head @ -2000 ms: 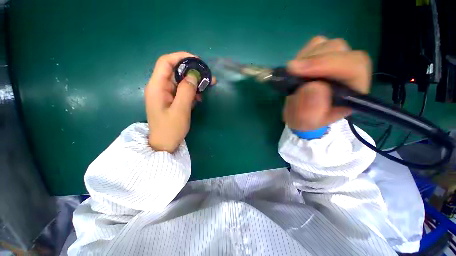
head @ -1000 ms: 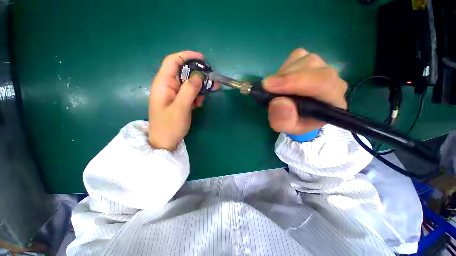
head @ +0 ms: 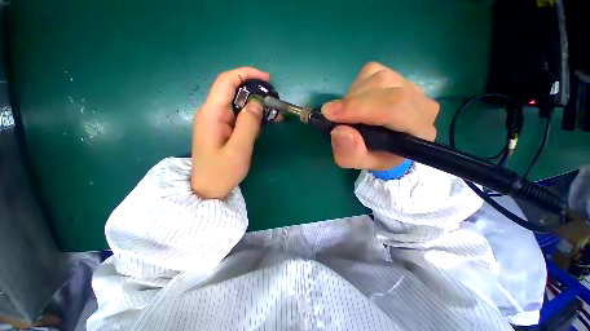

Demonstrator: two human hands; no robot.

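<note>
My left hand [head: 225, 139] holds a small round black part [head: 244, 95] with silver-white patches above the green mat, the thumb pressed on its face. My right hand [head: 382, 116] grips a soldering iron [head: 427, 152] by its long black handle. The iron's metal collar and thin tip point left, and the tip reaches the part beside my left thumb. Whether the tip touches the part or sits just over it is hard to tell. A blue band [head: 393, 171] is on my right wrist.
The green mat [head: 129, 39] lies under both hands. A black station [head: 521, 58] with a small red light stands at the upper right. The iron's black cord [head: 456, 119] loops at the right. Blue tubing [head: 566, 278] shows at the lower right, below the bench edge.
The iron was away from the part and blurred two seconds ago. My right hand has moved left, bringing the tip to the part. My left hand has shifted slightly right.
</note>
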